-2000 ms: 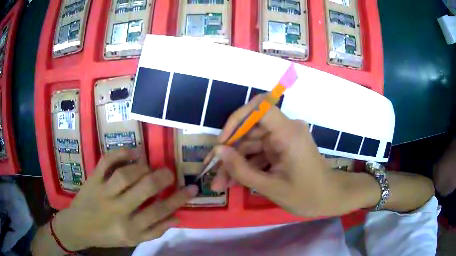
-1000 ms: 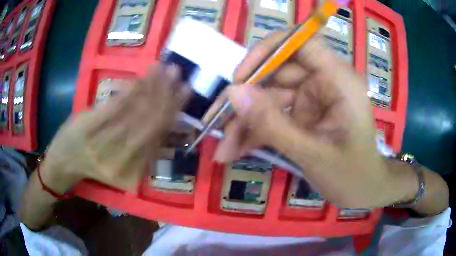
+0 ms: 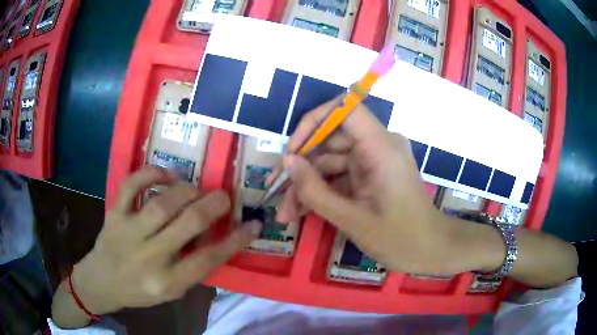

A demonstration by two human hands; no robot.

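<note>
My right hand (image 3: 366,190) holds orange tweezers (image 3: 334,124) with a pink end, tips pointing down at a gold-beige phone body (image 3: 268,245) in the near row of the red foam tray (image 3: 262,281). A black square lies on the phone's lower part by the tips. My left hand (image 3: 163,242) has its fingers apart, one fingertip at that square's edge; it holds nothing visible. A white release liner strip (image 3: 452,98) with black adhesive pads (image 3: 218,88) lies across the tray. The second pad from the left has its upper left corner missing.
More phone bodies (image 3: 491,59) sit in the far row and the near row. Another red tray (image 3: 39,98) with phones lies at the left. The dark green bench (image 3: 98,85) shows between the trays and at the right edge.
Since the earliest frame the tray and strip have shifted right in view, and the second pad lost a corner. My hands, blurred one second ago, are now at a phone, with the tweezers still in my right hand.
</note>
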